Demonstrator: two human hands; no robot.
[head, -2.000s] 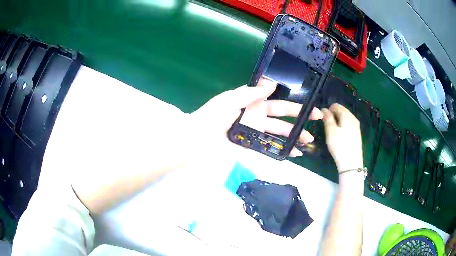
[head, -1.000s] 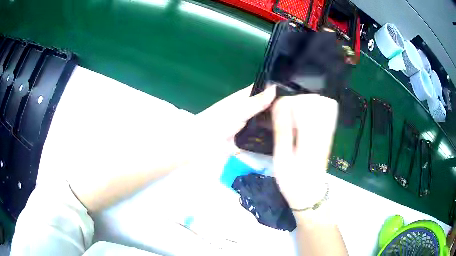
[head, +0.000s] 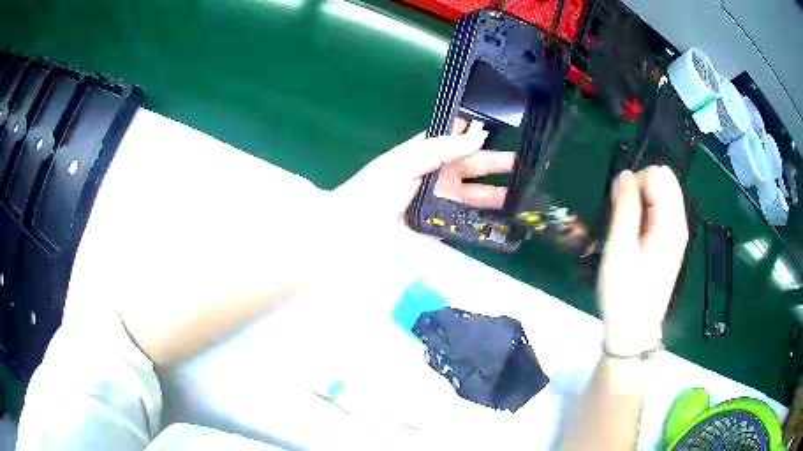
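My left hand (head: pixel 440 172) holds a stack of several phone middle frames (head: pixel 497 53) over the belt's near edge. The stack's edges show as black ribs on its left side, and small gold marks show at its bottom end. My fingers show through the large opening. My right hand (head: pixel 647 238) is to the right with thumb and fingers together at a blurred dark phone middle frame (head: pixel 660 141), which it seems to grip. Blur hides the exact contact and the space between the hands.
Another frame lies on the green belt (head: pixel 220 88) at right. A red tray (head: pixel 537 13) and white rolls (head: pixel 696 79) are beyond. A crumpled black piece (head: pixel 484 352) and blue patch (head: pixel 416 304) lie on the white surface (head: pixel 220 185). Black trays (head: pixel 53 158) are left, a green fan (head: pixel 731 427) lower right.
The left hand now shows a thicker, ribbed stack. My right hand has moved right, away from the stack, with a blurred frame. Frames on the belt at right have shifted, and fewer show clearly.
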